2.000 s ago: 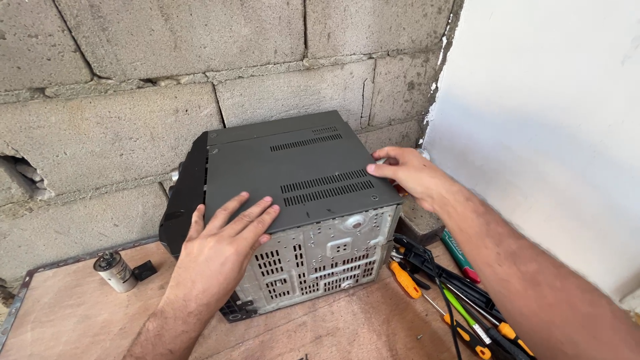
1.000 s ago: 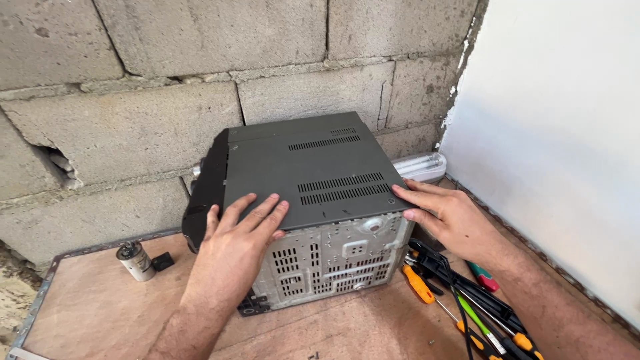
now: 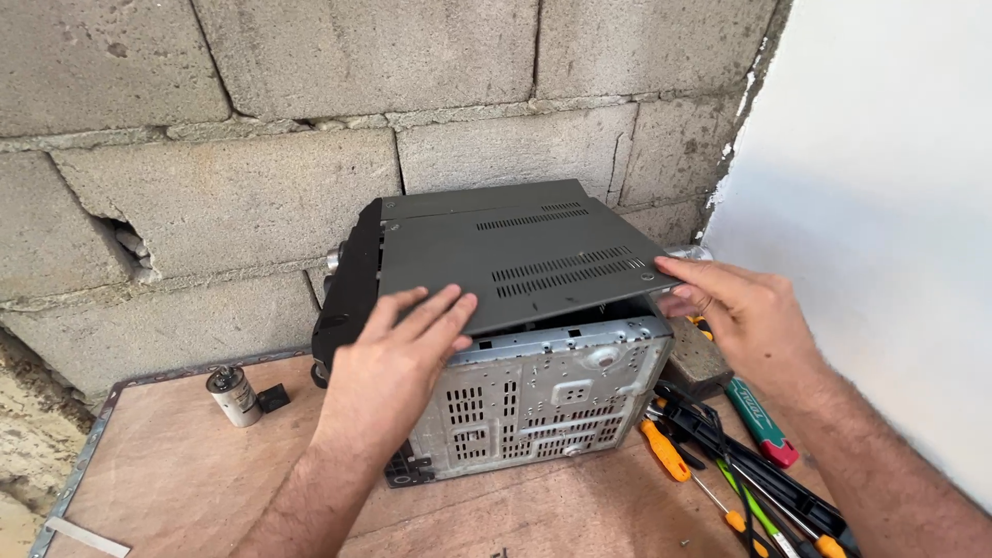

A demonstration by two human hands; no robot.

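A stereo-like electronic unit stands on its side on the wooden table, its perforated metal bottom plate [image 3: 535, 411] facing me and its black front panel [image 3: 349, 283] at the left. Its dark grey vented cover panel [image 3: 465, 256] is tilted, with a gap between its near edge and the metal chassis. My right hand [image 3: 736, 310] grips the panel's near right corner, thumb and fingers on either side of the edge. My left hand [image 3: 395, 364] lies at the near left edge, fingertips on top of the panel; whether it grips underneath is hidden.
A metal can capacitor [image 3: 235, 397] and a small black part [image 3: 273, 397] stand at the left of the wooden tabletop [image 3: 178, 480]. Right of the unit lie an orange-handled screwdriver [image 3: 665, 449], a green and red tool [image 3: 759, 422], black cables and a block [image 3: 694, 356]. A concrete-block wall rises behind.
The cover panel's near edge has lifted off the chassis, most at the right corner, and a dark gap shows. My right hand has closed around that corner, and the fingers of my left hand remain on the panel.
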